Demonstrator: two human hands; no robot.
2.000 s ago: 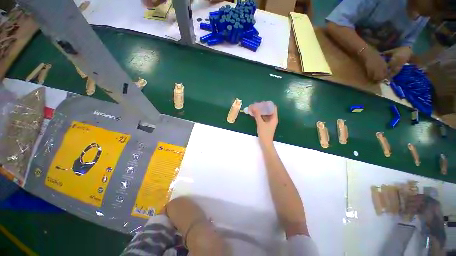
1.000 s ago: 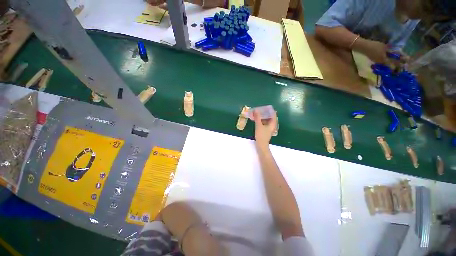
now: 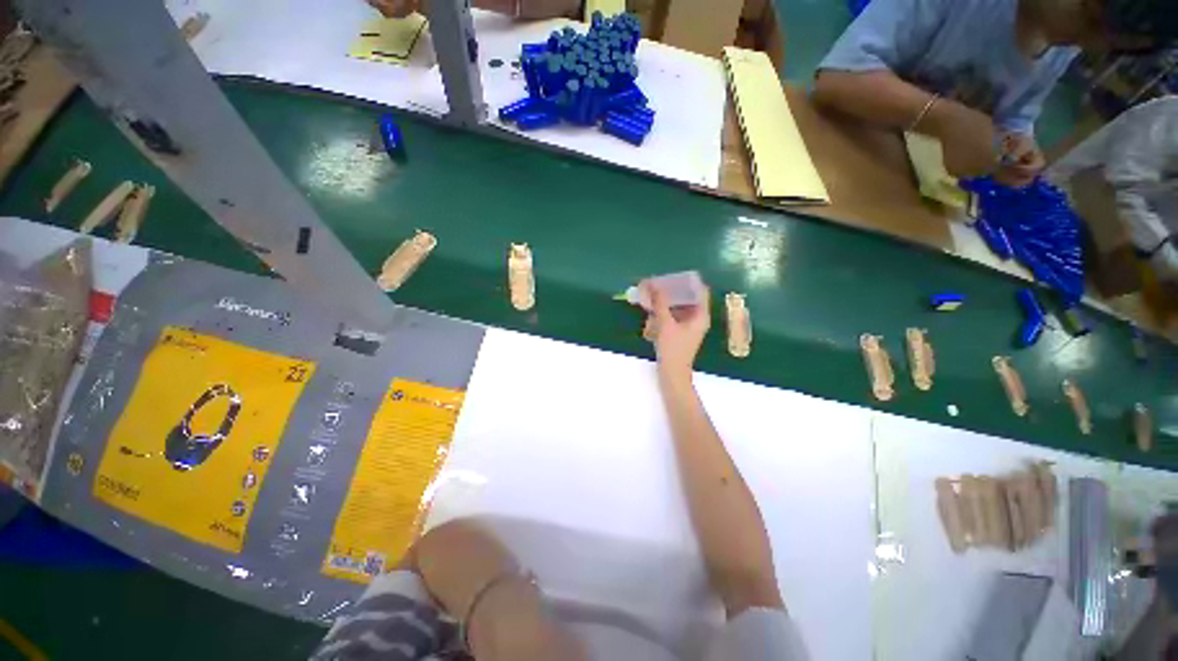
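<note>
My right hand (image 3: 677, 325) holds a small translucent whitish-pink squeeze bottle (image 3: 674, 292) over the green conveyor belt (image 3: 581, 207). Its thin nozzle points left, above bare belt. One tan part (image 3: 522, 276) lies to the left of the nozzle and another tan part (image 3: 738, 324) lies just right of my hand. Whether a part lies under my fingers is hard to tell. My left hand (image 3: 536, 635) is low at the bottom edge, blurred and partly cut off, below a wrist band; its fingers cannot be made out.
A grey metal post (image 3: 246, 181) crosses the left side. Several tan parts and blue cylinders lie along the belt. Grouped tan parts (image 3: 995, 508) lie on the white surface (image 3: 581, 439) at right. Blue cylinders (image 3: 581, 78) are piled opposite. A person (image 3: 904, 78) works across the belt.
The tan parts have moved right along the belt. One part has come out from behind my right hand; the part at the nozzle no longer shows there. The hand stays in nearly the same place.
</note>
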